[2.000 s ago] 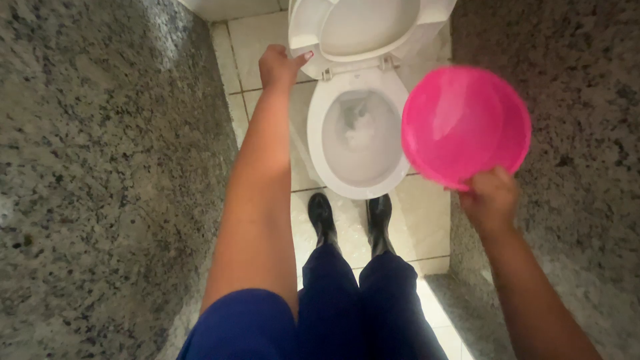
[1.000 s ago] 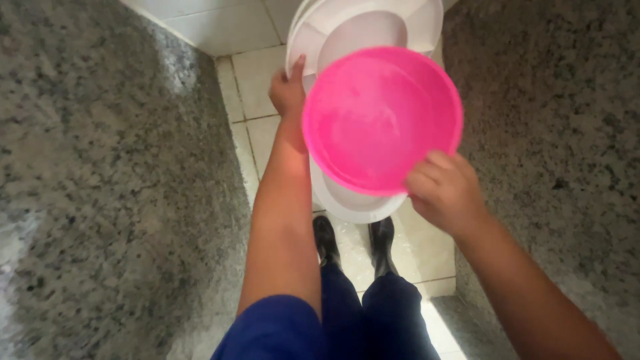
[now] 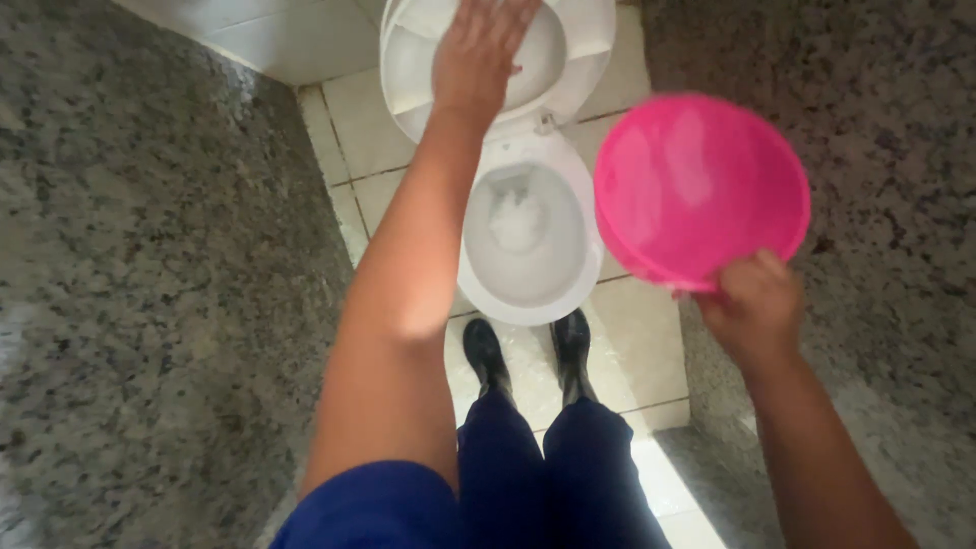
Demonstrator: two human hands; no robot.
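Observation:
My right hand (image 3: pixel 755 305) grips the near rim of a pink plastic basin (image 3: pixel 701 191), tilted so that its inside shows, to the right of the toilet bowl (image 3: pixel 526 236). White foam or bubbles lie in the water of the bowl. My left hand (image 3: pixel 484 57) is spread over the raised toilet seat (image 3: pixel 591 30) at the top of the view, with its fingertips cut off by the frame edge. It holds nothing that shows; whether the palm touches the seat is hard to tell.
Speckled granite partitions rise close on the left (image 3: pixel 168 229) and on the right (image 3: pixel 877 191). Cream floor tiles (image 3: pixel 640 343) lie around the toilet, and my dark boots (image 3: pixel 572 343) stand just before the bowl. A tiled wall (image 3: pixel 282 38) is at the upper left.
The basin has moved from over the toilet to its right, and the bowl shows again. My left hand has shifted from the left edge of the raised seat to over its middle.

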